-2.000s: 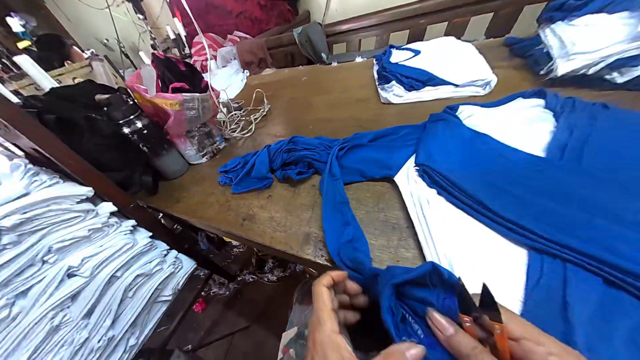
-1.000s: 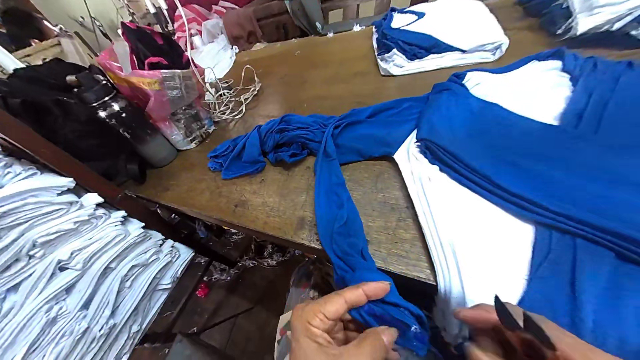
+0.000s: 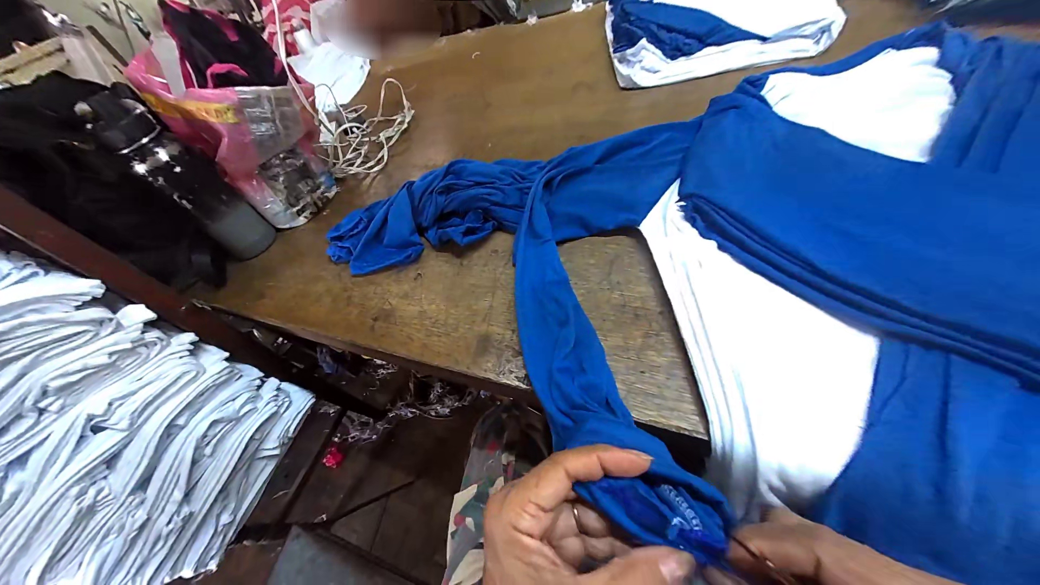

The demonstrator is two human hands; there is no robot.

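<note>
My left hand [image 3: 561, 520] grips the end of a blue fabric sleeve [image 3: 561, 325] at the bottom centre, thumb and fingers around its opening. Pale stitching or print shows inside that opening. Beside it on the right, my right hand [image 3: 796, 544] touches the sleeve end, its fingers curled and blurred; only a dark, thin part of the tool in it is visible. The sleeve runs up to a stack of blue and white garments [image 3: 780, 349] lying on the wooden table. Another blue sleeve [image 3: 463, 195] lies bunched across the tabletop.
A folded blue and white garment pile [image 3: 723, 41] lies at the table's [image 3: 455, 317] far side. A white cable [image 3: 366, 138], a pink plastic bag [image 3: 219, 122] and a dark bottle [image 3: 187, 179] stand or lie at the left. Stacked white fabric [image 3: 146, 422] sits lower left.
The orange-handled snips, plain in my right hand two seconds ago, are now mostly hidden. The right hand has come closer to the sleeve end than one second ago. The view has shifted.
</note>
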